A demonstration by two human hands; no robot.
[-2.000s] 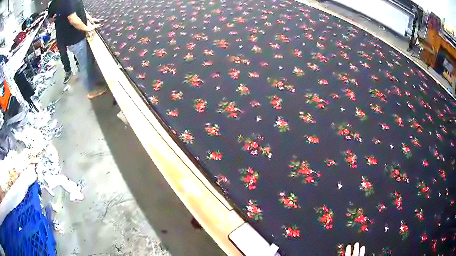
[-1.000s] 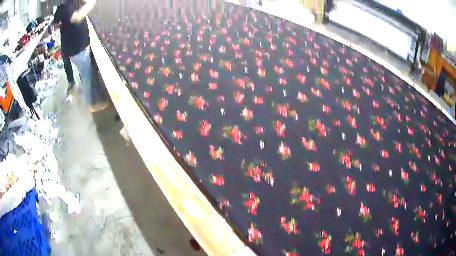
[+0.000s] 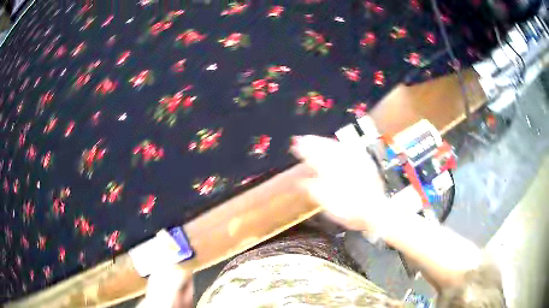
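Observation:
The dark floral fabric lies over the table, its near edge running along the brown wooden rim. My right hand is over the rim at the fabric edge, just left of the cutter, a white, red and blue unit. It is blurred and overexposed, so its grip is unclear. My left hand is at the bottom, partly cut off, its fingertips at the lower edge of a white-and-purple item on the rim. Whether it grips the item is unclear.
A thin black cable hangs over the fabric and rim at the upper right. Pale metal parts are at the table's far right corner. Grey floor shows at right. My patterned clothing is close below the rim.
The view has swung down and round to the near table edge. Both my hands, the cutter and the cable now show; the other person and the blue crate are out of view.

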